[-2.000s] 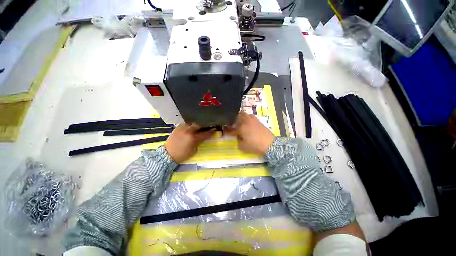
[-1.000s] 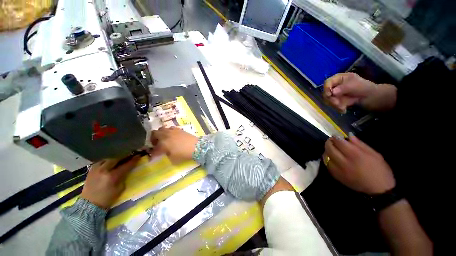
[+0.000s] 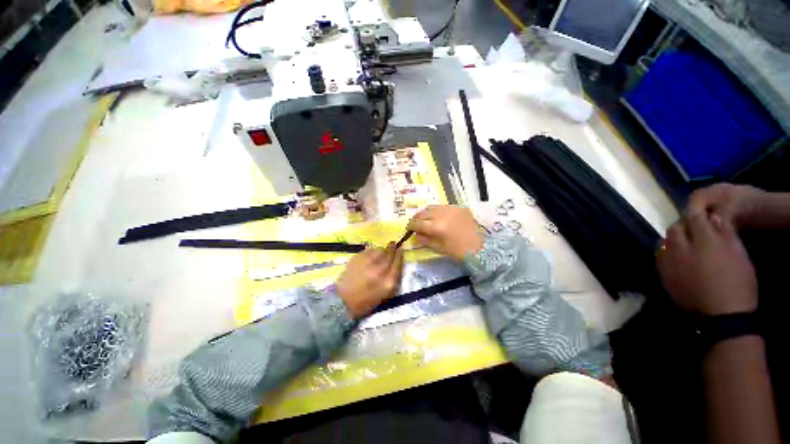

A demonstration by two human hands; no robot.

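Observation:
My left hand (image 3: 371, 279) and my right hand (image 3: 446, 232) are close together in front of the sewing machine head (image 3: 322, 143). Both hold the end of a black strap (image 3: 277, 246), which runs left from my left hand across the board. My right fingertips pinch its tip, and the fingers hide whether a ring is on it. The machine's clamp area (image 3: 314, 206) shows uncovered behind my hands. A few more black straps (image 3: 195, 223) lie left of the machine.
Loose metal rings (image 3: 505, 207) and a large black strap pile (image 3: 585, 204) lie at right. A bag of rings (image 3: 87, 349) is at far left. Another single strap (image 3: 424, 293) lies on the plastic sheet. Another person's hands (image 3: 712, 251) are at the right edge, beside a blue bin (image 3: 700, 113).
My hands have come back from under the machine head towards me with the strap, uncovering the clamp area. The other person's hands have come together. The camera has turned left.

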